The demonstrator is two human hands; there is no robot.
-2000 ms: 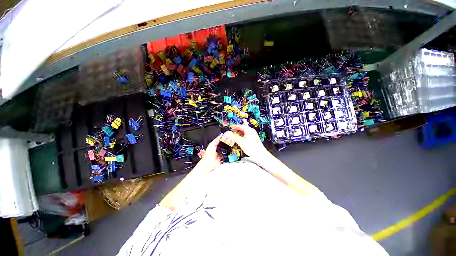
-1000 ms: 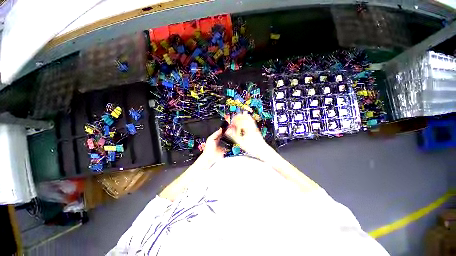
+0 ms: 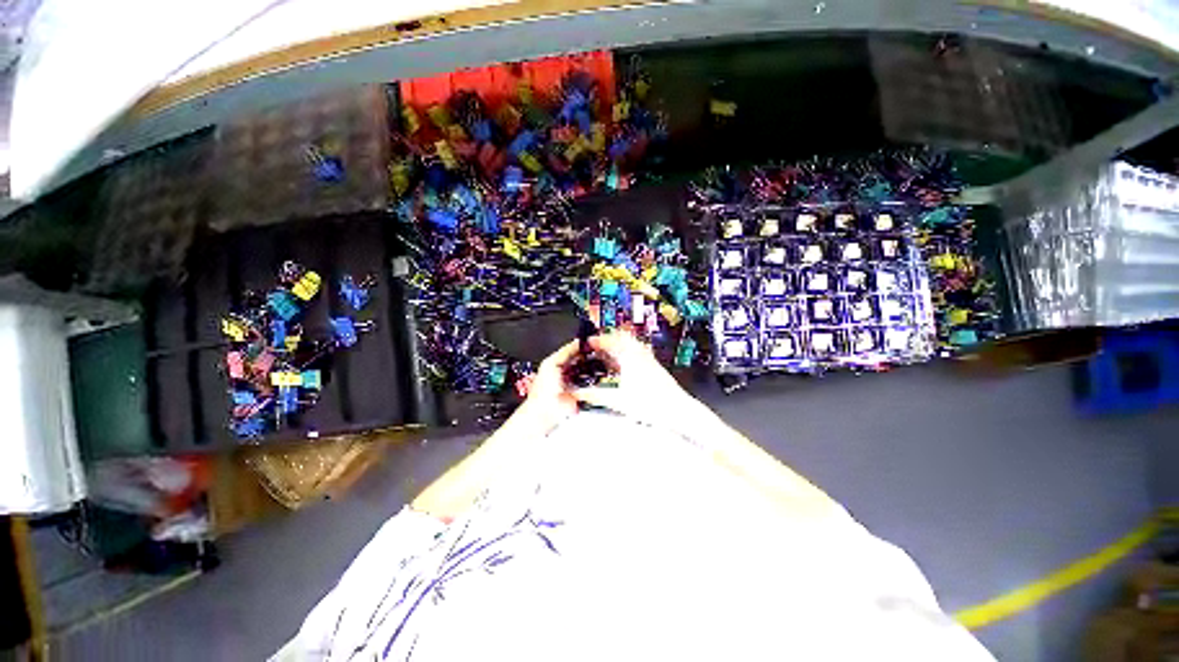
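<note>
My left hand (image 3: 548, 393) and my right hand (image 3: 631, 370) are close together, low in the middle of the view, in front of the main heap. Between their fingertips is a small dark assembly (image 3: 591, 367); its details are too small to tell. Coloured binder clips (image 3: 515, 246) with thin wire handles lie in a loose heap just beyond my hands. Teal, yellow and blue clips (image 3: 666, 278) lie just beyond my right hand. The blister tray (image 3: 821, 291) is to the right, with a pale-centred dark piece in its cells.
A black divided tray (image 3: 194, 388) at left holds a smaller clip heap. A red-orange bin (image 3: 507, 80) stands behind the main heap. Stacked blister trays (image 3: 1099, 246) are at far right. Dark empty trays (image 3: 300, 149) lie at the back. A white-covered shelf edge (image 3: 323, 42) crosses the top.
My hands have stayed close together; the fingers have shifted around the dark piece, which shows more clearly between them. The view has shifted slightly.
</note>
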